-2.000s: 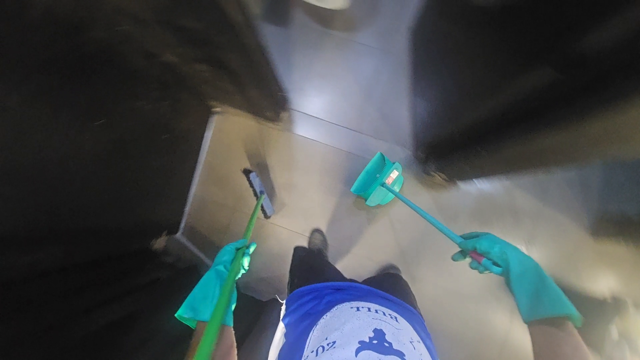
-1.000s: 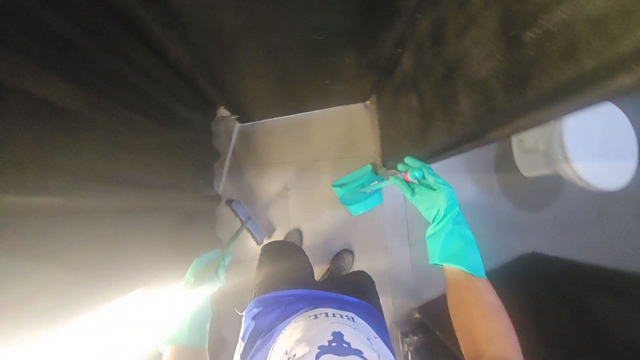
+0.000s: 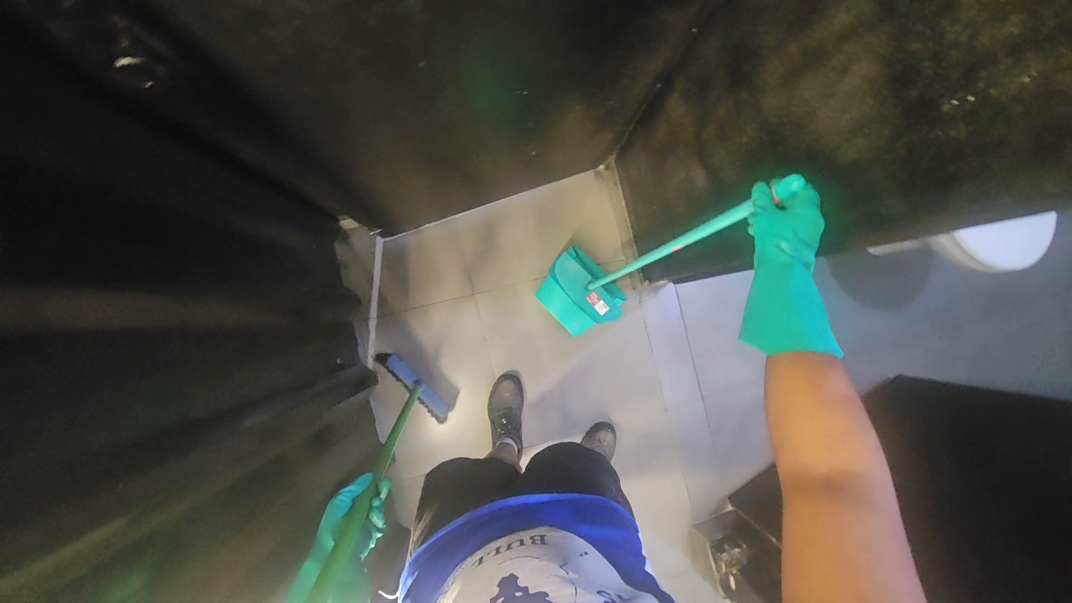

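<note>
My left hand (image 3: pixel 347 523), in a green rubber glove, grips the green handle of a broom (image 3: pixel 419 389) at the lower left. The broom's blue head with dark bristles rests on the tiled floor near the left wall. In a matching glove, my right hand (image 3: pixel 785 219) holds the top of a turquoise long-handled dustpan (image 3: pixel 578 289) at the right. Its pan, which bears a label, is over the floor tiles ahead of my feet; whether it touches them I cannot tell.
Dark walls (image 3: pixel 469 109) enclose the tiled floor (image 3: pixel 435 327) at the left, front and right. A white round object (image 3: pixel 1009 241) stands beyond the right wall's edge. My shoes (image 3: pixel 506 410) are on the tiles. A dark box-like object (image 3: pixel 971 477) is at the lower right.
The view has shifted a lot. My right hand has moved up and outward from the pan since a second ago, and the dustpan's handle now shows at length. Both tools are still held.
</note>
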